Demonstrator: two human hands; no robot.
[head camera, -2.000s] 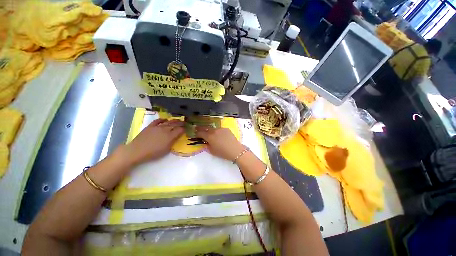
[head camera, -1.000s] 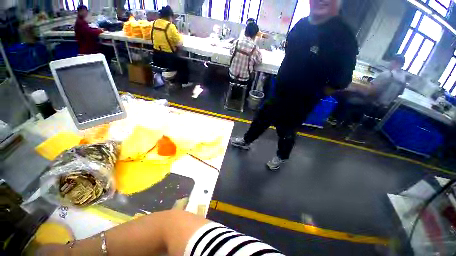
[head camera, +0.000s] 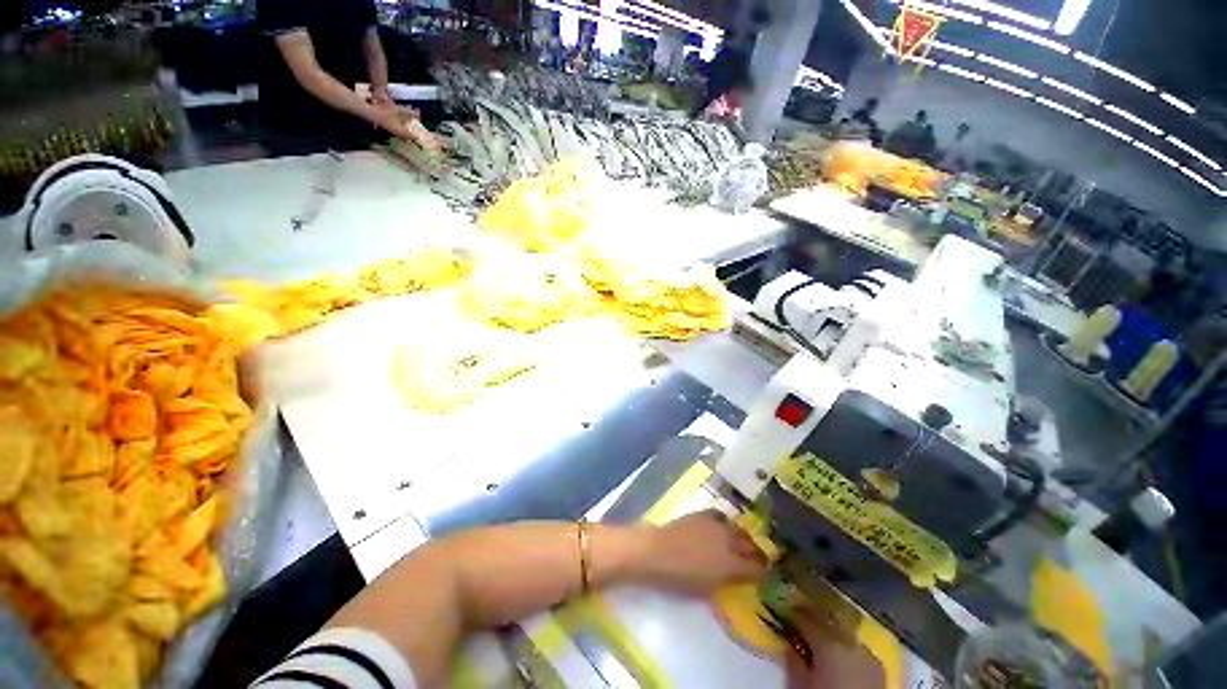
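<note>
A yellow fabric panel (head camera: 744, 617) lies under the pattern sewing machine's dark grey head (head camera: 881, 464), at the lower right. My left hand (head camera: 702, 552) reaches in from the left, blurred, with its fingertips at the panel's far edge beside the clamp foot (head camera: 775, 587); its grip is unclear. My right hand (head camera: 832, 657) is partly cut off by the bottom edge, near the panel's right part. Dark thread snips (head camera: 786, 630) stick out from its fingers over the panel. No label can be made out under my hands.
A clear sack of orange-yellow pieces (head camera: 115, 471) stands at the left. Loose yellow panels (head camera: 538, 289) lie in a row across the white table (head camera: 363, 390), one set apart nearer. A label bag (head camera: 1002, 660) is at the lower right. A person in dark clothes (head camera: 323, 67) works beyond.
The view has swung from the aisle at the right to the table and sack at the left. My left hand and the machine head are back in view; the screen has almost left the picture.
</note>
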